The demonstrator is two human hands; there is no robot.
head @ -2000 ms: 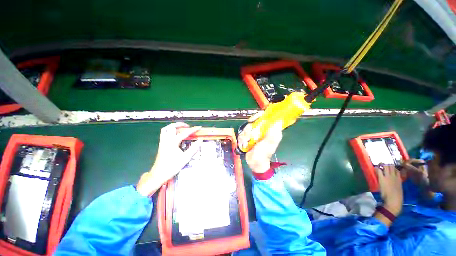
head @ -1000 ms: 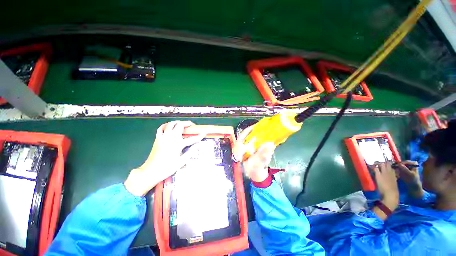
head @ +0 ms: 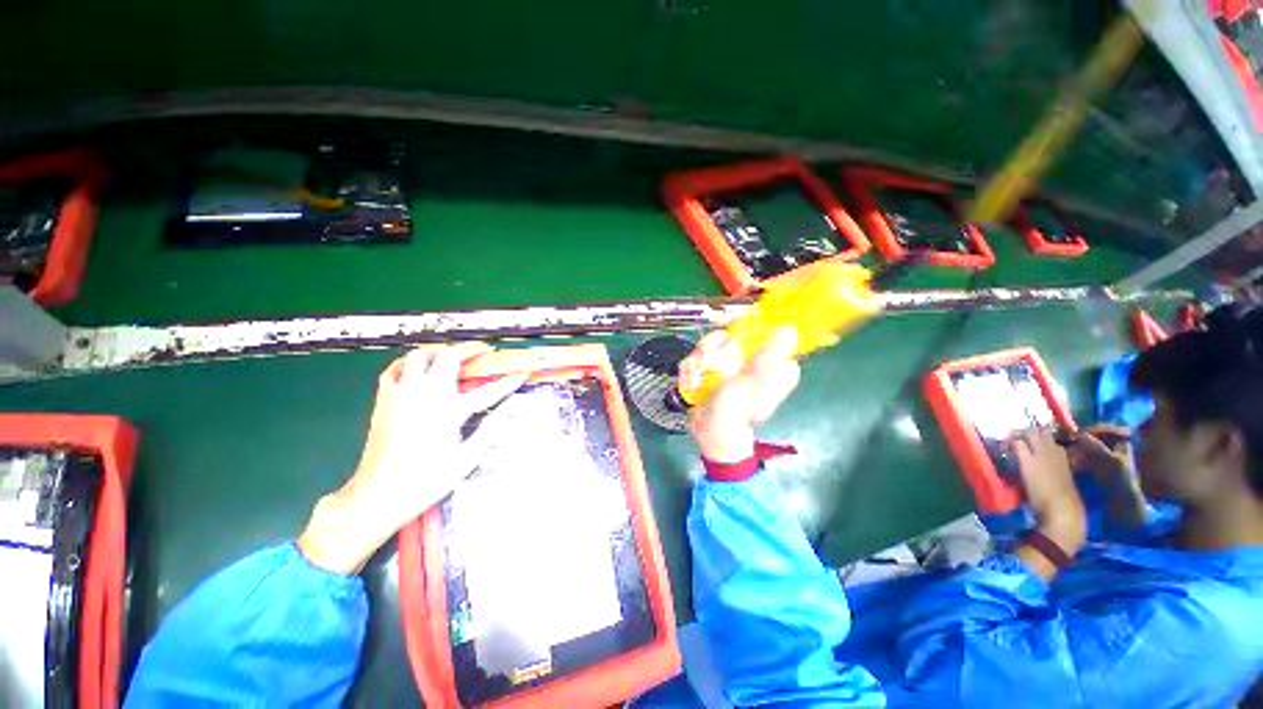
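A black tablet unit (head: 533,533) with an overexposed white middle lies in a red-orange frame (head: 646,554) in front of me. My left hand (head: 423,436) rests on the frame's top left corner, its fingers reaching over the tablet's upper end. My right hand (head: 748,395) grips a yellow electric screwdriver (head: 796,326), right of the frame. The screwdriver's tip end is over a round dark speckled dish (head: 657,380); my hand partly hides the dish. Screws are too small to tell.
Another framed tablet (head: 56,554) is cut off at the left edge. Beyond the white rail (head: 346,330), the belt carries an unframed tablet (head: 294,201) and several framed ones. At right, a person in blue works on a framed tablet (head: 1000,416). A yellow cord (head: 1060,132) hangs blurred.
My right hand and the screwdriver have moved from the frame's top right corner rightward to the dish, which is now more exposed. My left hand stays on the frame. The view has shifted slightly.
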